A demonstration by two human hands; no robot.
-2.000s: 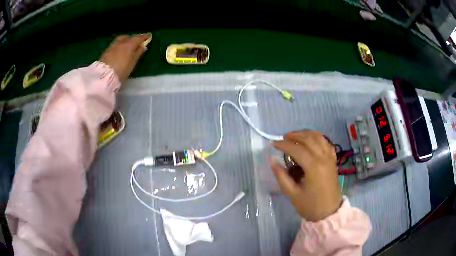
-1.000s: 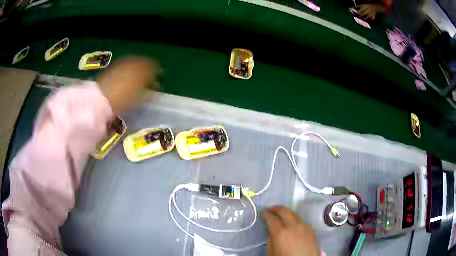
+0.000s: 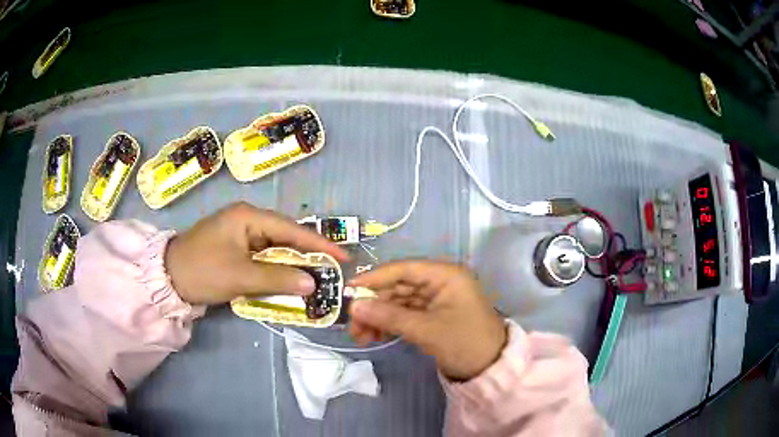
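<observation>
My left hand (image 3: 248, 260) holds a half-assembled unit (image 3: 323, 294) in an open cream shell, thumb across its inside, over the middle of the bench. Its dark circuit board faces right and a yellow and pale battery part shows at the left. My right hand (image 3: 418, 311) pinches the charging cable plug (image 3: 359, 293) at the shell's right end. I cannot tell how far the plug sits in. The USB tester (image 3: 339, 230) lies just behind the hands with its coloured screen lit, its left part hidden. The white USB cable (image 3: 418, 166) runs from it to the right.
Several open units (image 3: 275, 145) lie at the left; others sit on the green conveyor belt (image 3: 256, 38). A white cloth (image 3: 320, 380) lies below the hands. At right are the metal-topped bottle (image 3: 562, 259), red and black leads (image 3: 608, 247), a teal strip (image 3: 608, 340) and the power supply (image 3: 683, 235).
My left hand has come from the conveyor side to the middle and now holds a unit. My right hand has taken the cable plug. More units show on the bench at left.
</observation>
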